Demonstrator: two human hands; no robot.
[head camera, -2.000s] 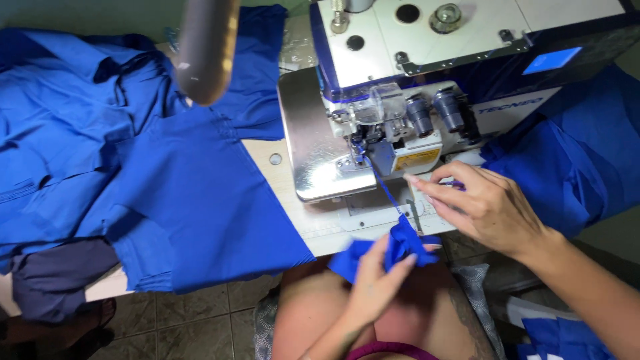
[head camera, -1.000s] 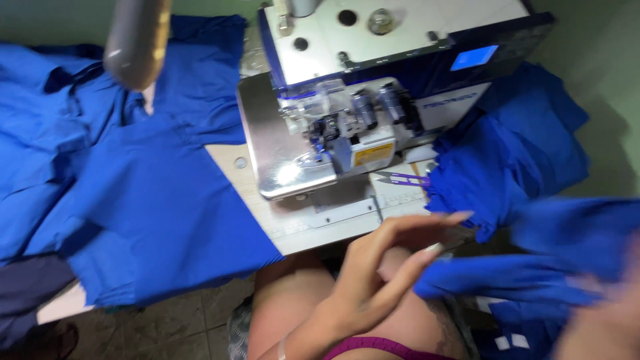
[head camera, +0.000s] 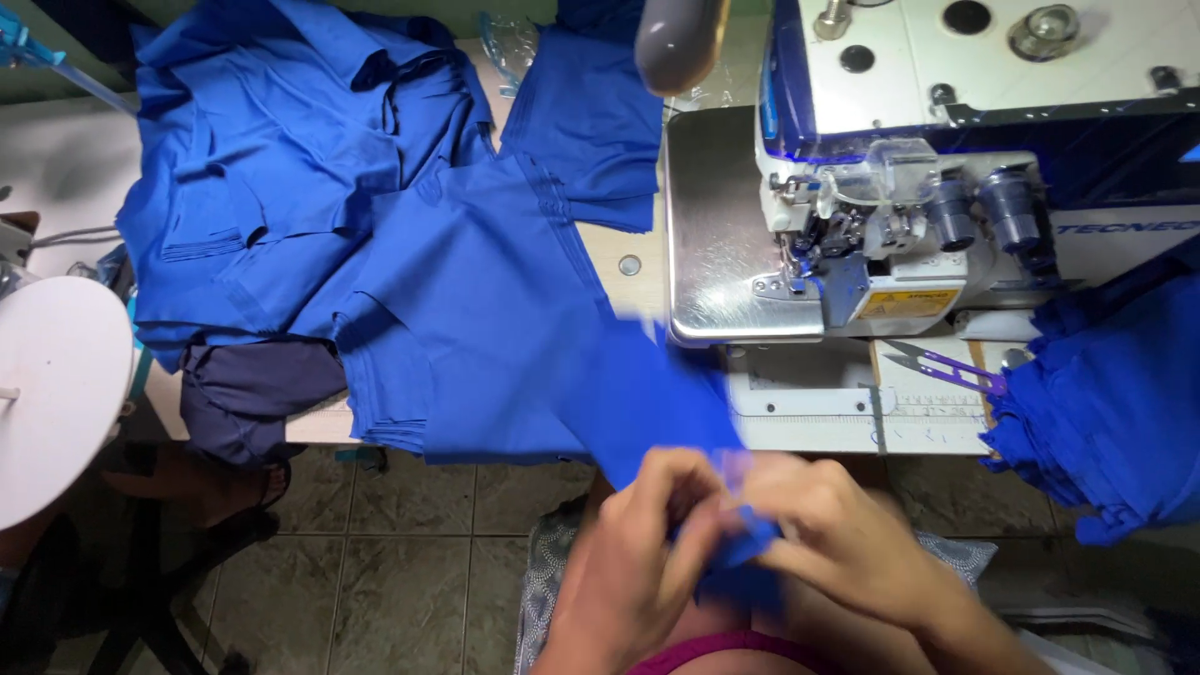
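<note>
My left hand (head camera: 656, 534) and my right hand (head camera: 825, 525) are close together over my lap, both gripping a blue fabric piece (head camera: 647, 403). The cloth is blurred; one part spreads up and left from my fingers toward the table edge, another hangs below them. Beyond my hands stands a white and blue overlock sewing machine (head camera: 872, 216) with a bare metal plate. Purple-handled thread snips (head camera: 947, 366) lie on the table near the machine's front right.
Stacked blue fabric pieces (head camera: 469, 281) cover the table's left part, with dark cloth (head camera: 262, 389) at its edge. Gathered blue fabric (head camera: 1116, 403) lies right of the machine. A white disc (head camera: 56, 403) stands far left. A grey rounded object (head camera: 682, 42) hangs above. A person's foot shows below left.
One second ago my hands were apart, with blue cloth at my right; now both hold a blue piece together in front of me. The view has swung left.
</note>
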